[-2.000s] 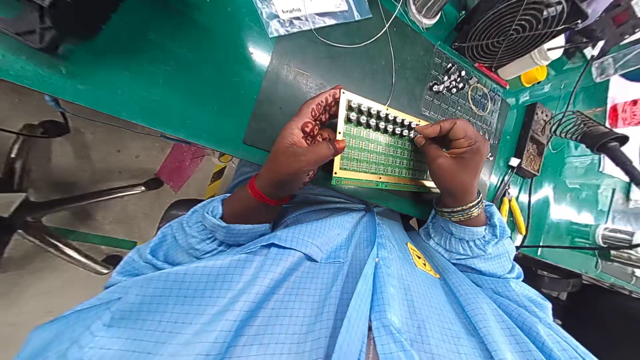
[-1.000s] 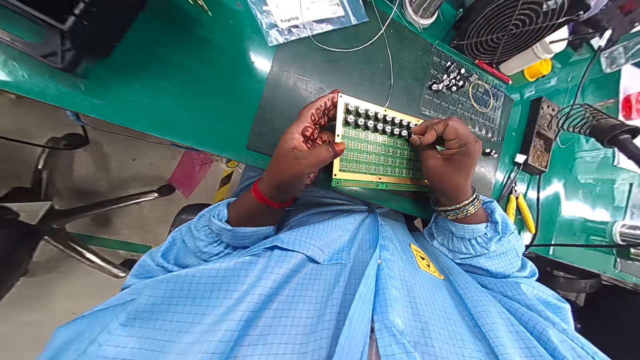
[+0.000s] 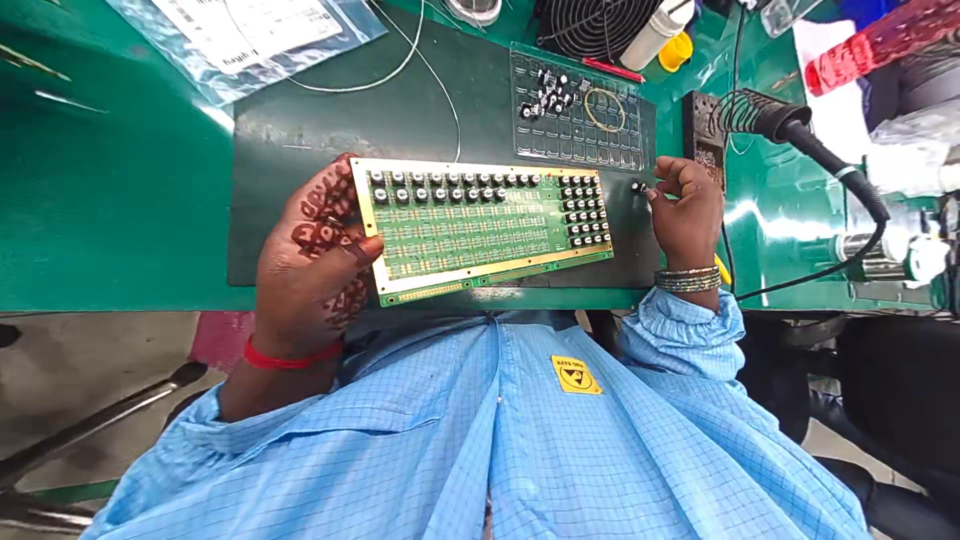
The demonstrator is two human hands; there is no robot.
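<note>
My left hand [image 3: 319, 247] grips the left end of a green printed circuit board [image 3: 465, 229] with pale gold edges, its thumb on the face. Two rows of small round black-and-white components line the board's upper part, and a block of more sits at its right end. Right of the board, my right hand [image 3: 682, 202] has its fingers curled, the fingertips at a loose small black component [image 3: 638, 187] by the mat; whether they pinch it is unclear. Behind the board, a clear plastic tray [image 3: 577, 146] holds a heap of similar components and a thin yellowish ring.
A dark mat [image 3: 292, 135] lies under the board. At the back are a plastic bag [image 3: 277, 37] with a printed paper, thin wires, a black fan [image 3: 600, 26], a red pen-like tool [image 3: 613, 70] and a white bottle. A soldering iron in a coiled holder [image 3: 750, 112] stands to the right.
My right hand has left the board's face and moved right, off its edge. The right-end block of components, covered by that hand before, now shows. My left hand still holds the board.
</note>
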